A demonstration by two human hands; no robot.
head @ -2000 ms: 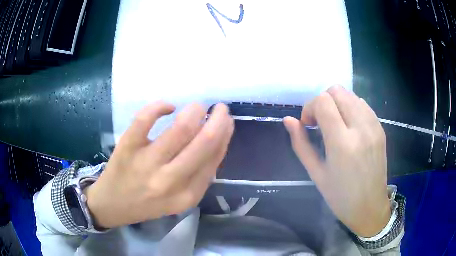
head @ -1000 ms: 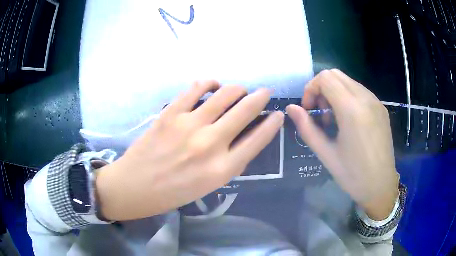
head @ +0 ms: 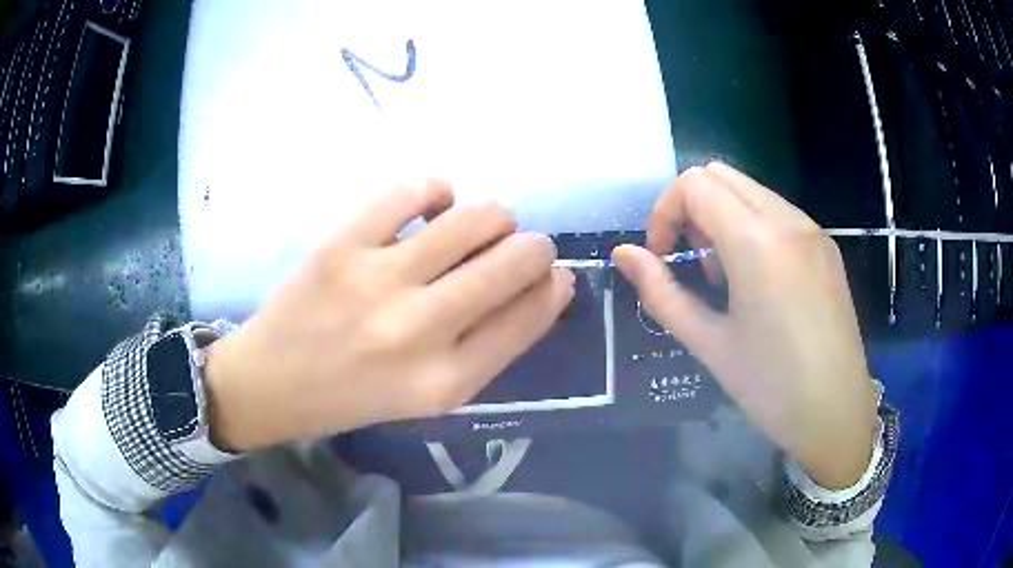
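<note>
A black device housing (head: pixel 667 411) lies across the front edge of the white foam sheet, against my body. Its dark screen window (head: pixel 544 361) has a white border at the right and lower sides. My left hand (head: pixel 389 311) lies over the housing's left part, fingertips at the upper edge of the window, hiding that corner. My right hand (head: pixel 755 300) pinches the narrow tape (head: pixel 583 264) between thumb and fingers above the window's upper right corner. The tape also runs off to the right. Whether my left fingertips grip or press the tape is unclear.
The foam sheet (head: pixel 444 144) with a blue mark lies on a dark green bench (head: pixel 100 277). Black stacked housings (head: pixel 89 111) stand at the upper left, and more rows (head: pixel 944 144) stand at the right. Blue surfaces show below the bench at the lower right.
Over two seconds the sheet has shifted left in view. My left hand moved right along the housing, then slightly back left. The button markings now show right of the window. My right hand still pinches the tape.
</note>
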